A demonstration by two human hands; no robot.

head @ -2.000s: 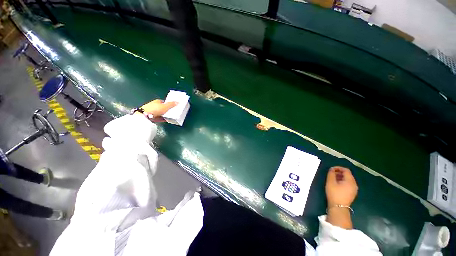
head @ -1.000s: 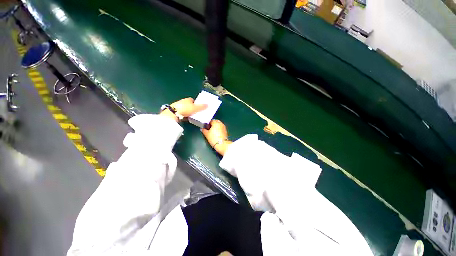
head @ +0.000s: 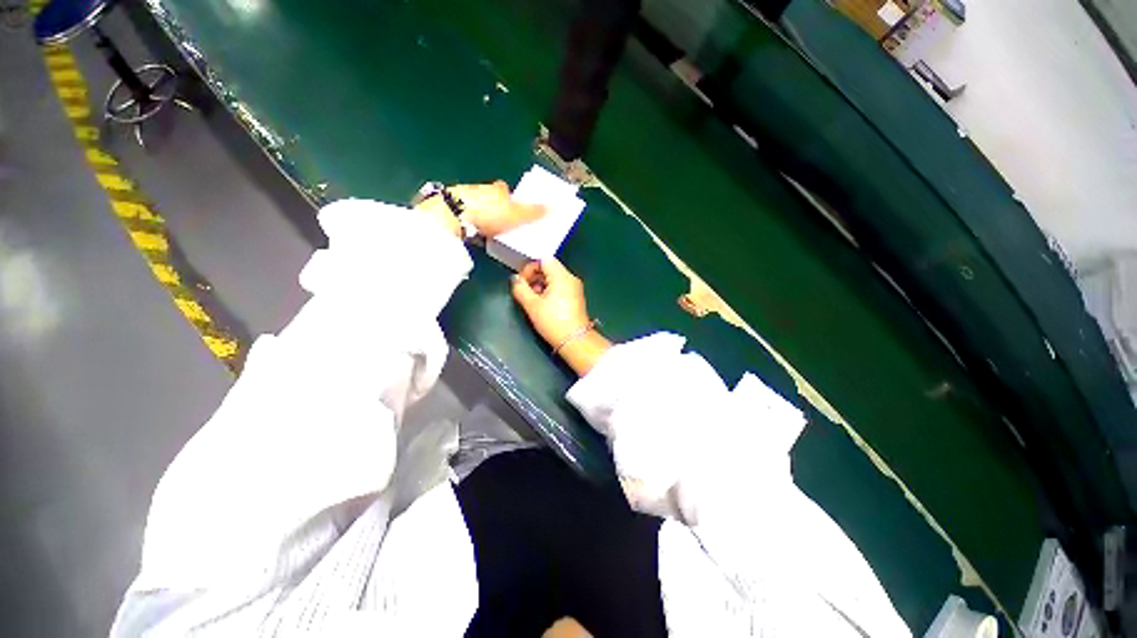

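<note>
A stack of small plain white cards (head: 551, 224) lies on the green bench, near the foot of the dark post. My left hand (head: 489, 209) rests on the stack from its left side, fingers over the top card. My right hand (head: 552, 305) is at the near edge of the stack, its fingers curled and touching or almost touching the cards' edge. Whether it grips a card cannot be told.
The dark upright post (head: 595, 81) stands just behind the cards. A chipped edge (head: 705, 299) runs along the bench. A printed white box (head: 1057, 598) and a white roll (head: 966, 623) are at the lower right. A blue stool (head: 69, 15) stands at the upper left.
My right hand has come from beside the printed leaflets to the card stack. My left hand stays on the stack. The view has turned, and my right sleeve now lies where the leaflets showed.
</note>
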